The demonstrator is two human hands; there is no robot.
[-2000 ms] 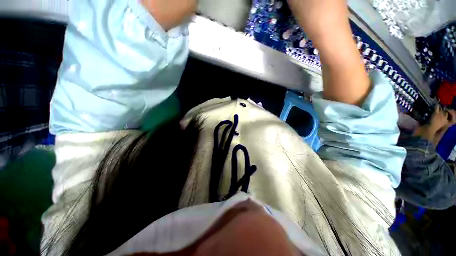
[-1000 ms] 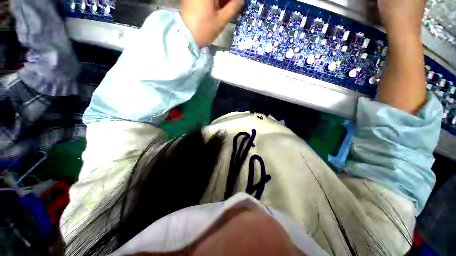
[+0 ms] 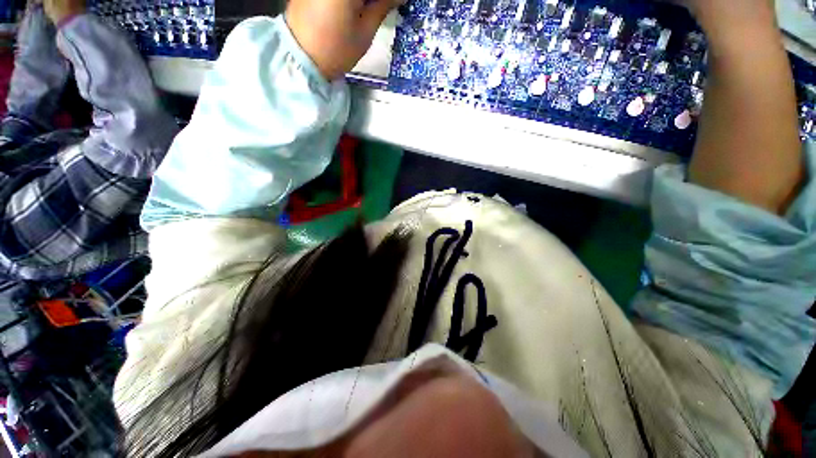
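A blue circuit board panel [image 3: 546, 67] lies behind the white rail. It is crowded with bright silvery blocks, and pale round parts stand in a row near its near edge. My left hand [image 3: 344, 27] is at the top edge, left of the panel. Its fingers are partly cut off, with a small dark spot beside them that I cannot identify. My right hand [image 3: 735, 13] is cut off by the top edge at the panel's right end. My right forearm crosses the rail, and the fingertips are hidden.
The white rail [image 3: 501, 143] runs between my body and the boards. Another board [image 3: 161, 22] lies at upper left, where a neighbouring person's sleeves [image 3: 112, 98] reach the line. Red and orange items and wires are at lower left, and the floor is green.
The view has shifted. My left hand sits higher and slightly left in the picture; my right forearm is farther right. More of the neighbour's arms shows.
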